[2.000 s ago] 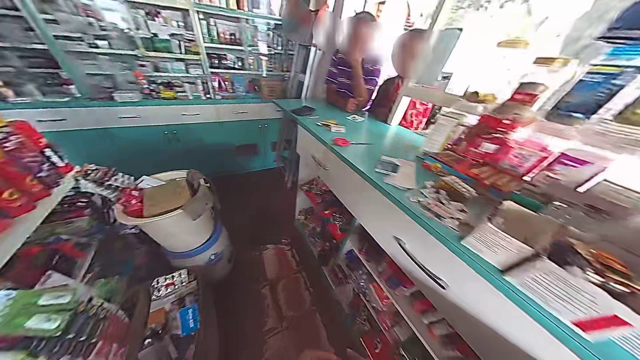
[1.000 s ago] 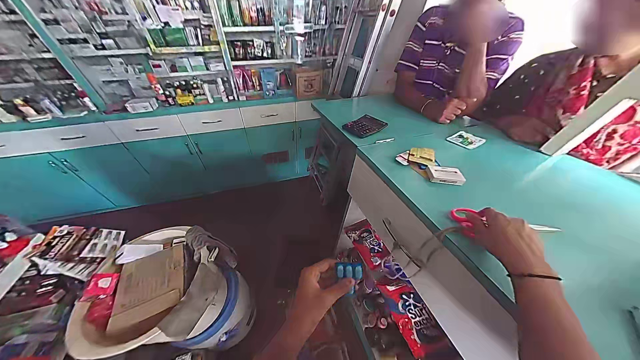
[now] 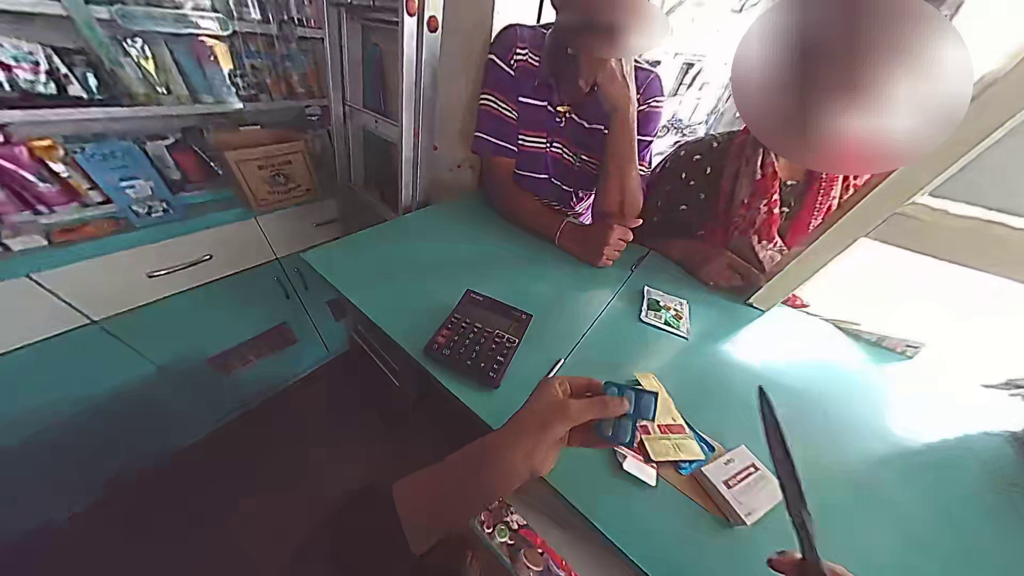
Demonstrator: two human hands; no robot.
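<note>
My left hand pinches a small blue blister strip between thumb and fingers, just above a small pile on the teal counter. In that pile are a yellow packet, a blue piece partly hidden under it, and a white medicine box with printing. At the lower right edge my right hand is mostly cut off; only fingertips show, at the base of an upright scissors blade. The scissors' handles are out of view. A black calculator lies left of the pile, and a green and white sachet lies beyond it.
Two people lean on the far side of the counter, one in a striped purple shirt. A slanted pale frame stands at the right. Shelves with packed goods and a cardboard box are at the left. An open drawer is below the counter.
My left hand has moved from over the floor side to above the pile with the blue strip. The scissors, flat on the counter under my right hand before, are now raised. The view has turned right.
</note>
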